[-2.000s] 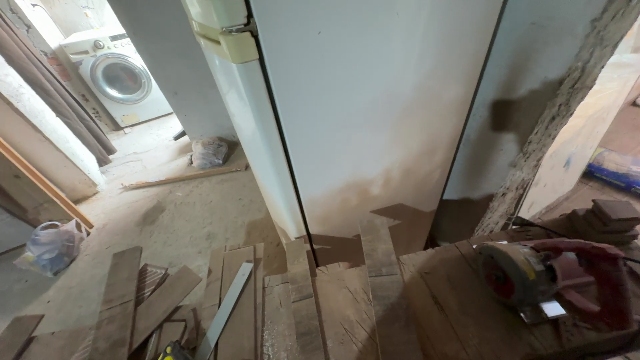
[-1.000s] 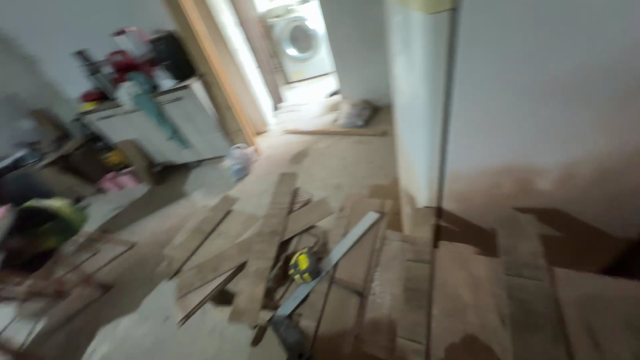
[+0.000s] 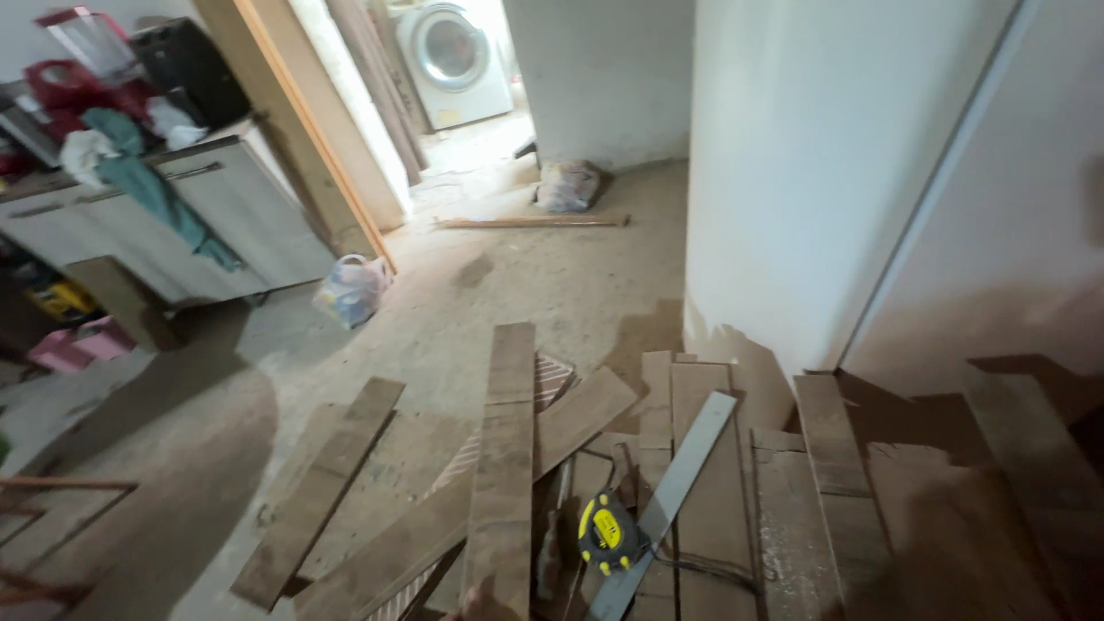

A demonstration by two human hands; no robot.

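At the bottom edge, what looks like the fingertips of my left hand touch or lie beside the near end of a long wooden board; the rest of that hand is out of frame. My right hand is not in view. A yellow-and-black tape measure rests at the left side of a flat metal straightedge, which lies slantwise across the boards. Between the long board and the tape measure is a tool with a dark handle and thin shaft. Another loose board lies to the left.
More boards lie at the right by a tall white panel. Ahead, a wooden strip and plastic bags lie on the dusty floor. A cabinet stands at the left, and a washing machine beyond the doorway.
The view has swung left, away from the red power tool seen at the right two seconds ago. The fingertips at the bottom edge now show.
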